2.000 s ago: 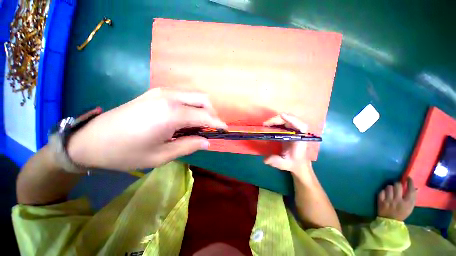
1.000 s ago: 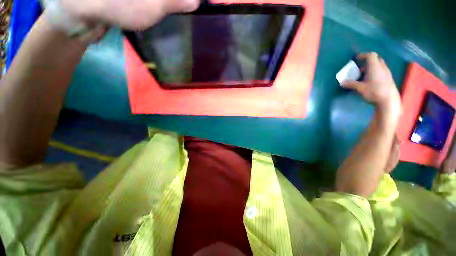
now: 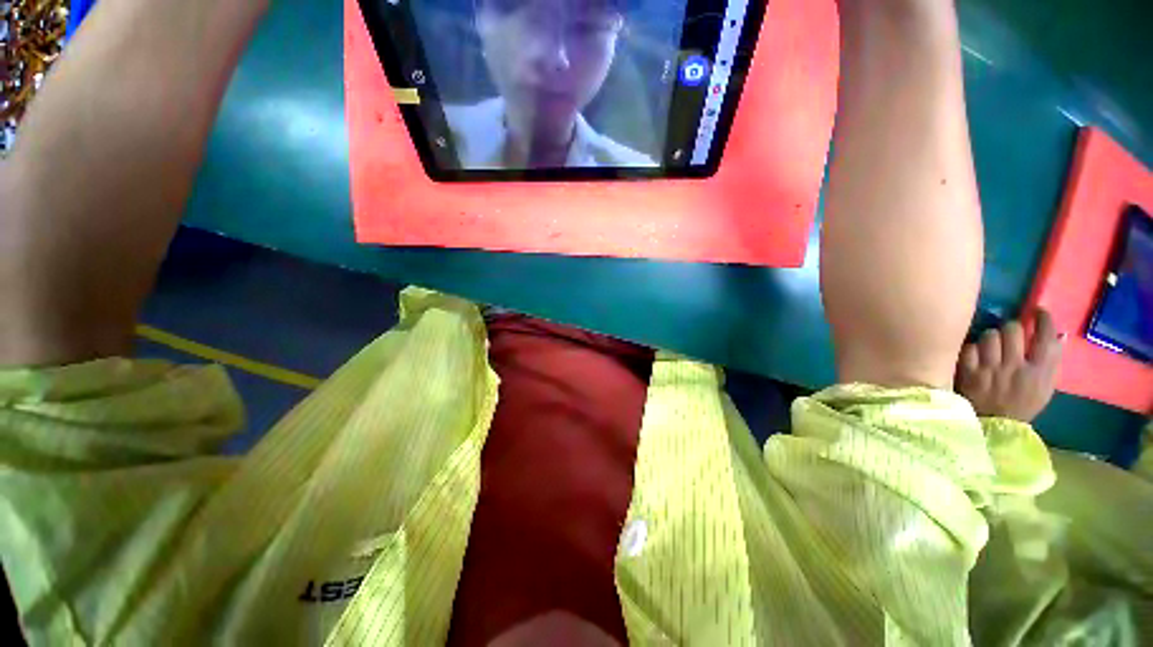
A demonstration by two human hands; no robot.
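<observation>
The tablet (image 3: 556,171) is screen side up on the orange-red foam pad (image 3: 582,228), cut off by the top edge. Its screen shows a lit camera picture of a person, with a strip of icons at the right end. A small yellow tab sits on its left border. My left forearm reaches up at the left and my right forearm at the right. Both my hands are beyond the top edge, so what they hold or touch is hidden.
A blue tray (image 3: 79,15) with gold-orange parts shows at the top left corner. At the right, another person's hand (image 3: 1012,367) rests beside a second foam pad (image 3: 1075,291) with a dark tablet (image 3: 1129,297). The green bench (image 3: 291,139) runs between them.
The tablet screen has gone from dark to a lit camera picture. My right hand has left the white square and moved up out of view. My left hand has also left the view.
</observation>
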